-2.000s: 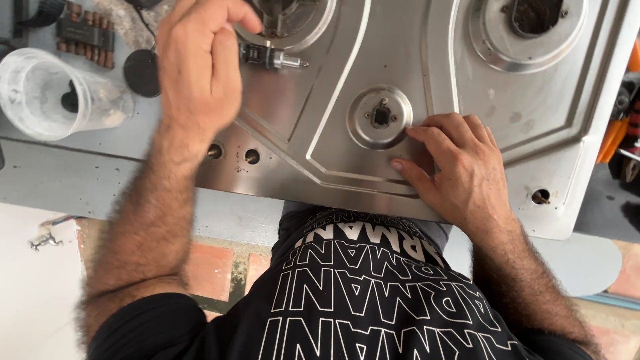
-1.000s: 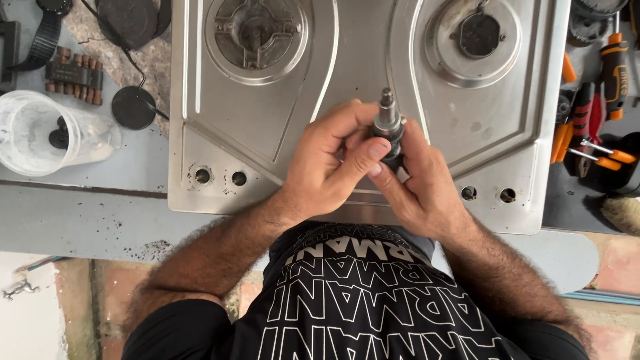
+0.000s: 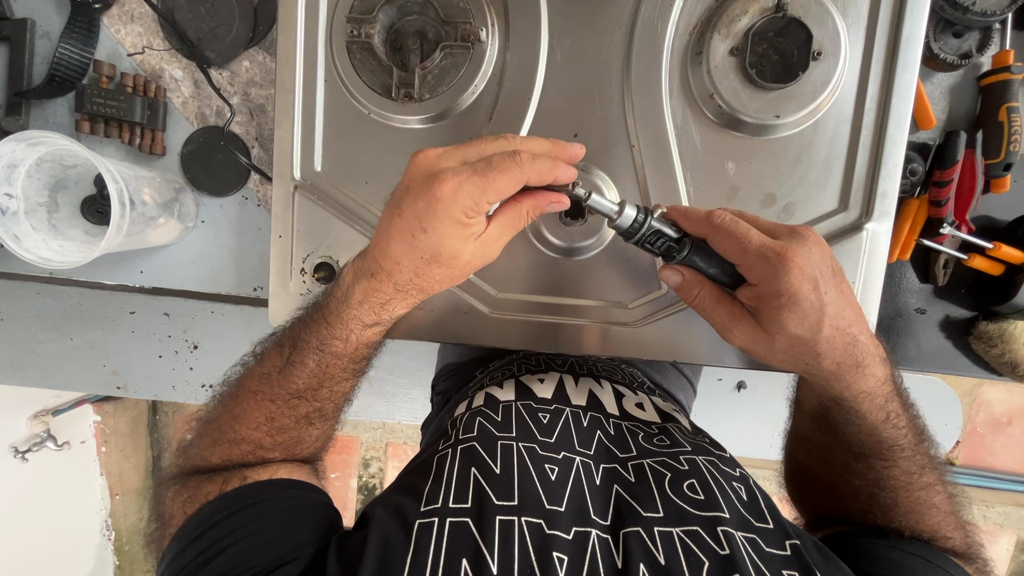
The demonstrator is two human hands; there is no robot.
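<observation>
My right hand [image 3: 760, 280] grips the black handle of a ratchet screwdriver [image 3: 660, 240], its metal tip pointing up and left over a small round burner seat [image 3: 574, 224] in the stainless steel cooktop [image 3: 592, 96]. At that tip, the fingers of my left hand [image 3: 480, 208] pinch a small metal piece [image 3: 573, 190], mostly hidden by the fingertips; whether it is a bit or a screw, I cannot tell. A large burner base [image 3: 408, 48] lies beyond my left hand, and a burner seat with a dark opening [image 3: 778, 52] lies beyond my right.
At left are a clear plastic cup [image 3: 152, 200] holding black parts, a black disc [image 3: 214, 160], a block of brass-coloured fittings [image 3: 120, 108] and a black watch strap [image 3: 72, 52]. Orange-and-black tools [image 3: 1000, 120], pliers [image 3: 944, 264] and a brush [image 3: 998, 344] lie at right.
Two seconds ago the screwdriver lay beside the left burner. One second ago both hands held it upright near the middle; now it slants in my right hand, with my left hand at its tip.
</observation>
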